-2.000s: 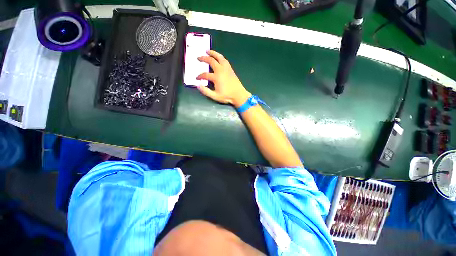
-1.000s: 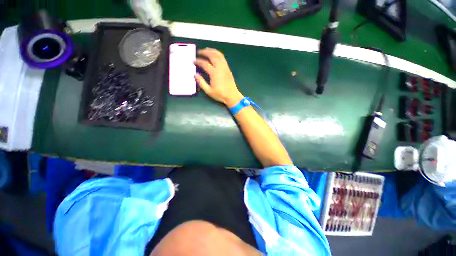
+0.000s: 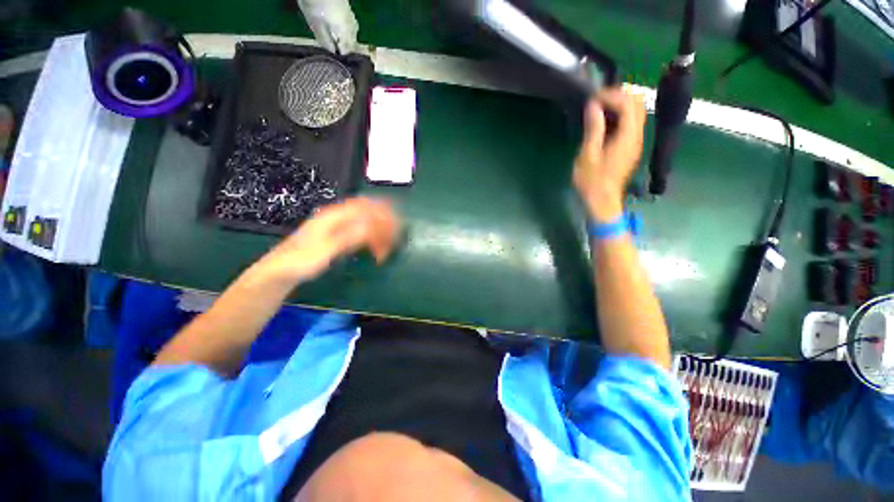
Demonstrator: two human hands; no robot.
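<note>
My right hand (image 3: 610, 147), with a blue strap on its wrist, grips the near right corner of a black foam fixture tray (image 3: 598, 61). The fixture tray is tilted and blurred over the white rail and holds a silvery-white device (image 3: 529, 34). My left hand (image 3: 358, 230) is blurred over the bench, just right of the parts tray's lower edge; its fingers are not clear. A lit white smartphone (image 3: 391, 135) lies on the bench between the parts tray and my right hand. The black electric screwdriver (image 3: 670, 127) hangs just right of my right hand.
The black parts tray (image 3: 348, 162) at left holds small black components (image 3: 270, 181) and a round screw dish (image 3: 317, 91). A gloved hand (image 3: 331, 22) is above it. A purple-ringed cylinder (image 3: 142, 78) stands upper left. A power supply (image 3: 763, 284) and dark red parts (image 3: 843, 235) are at right.
My right hand has left the smartphone, moved right and up, and taken hold of the fixture tray. My left hand has come into view. The fixture tray has shifted towards the bench and tilted.
</note>
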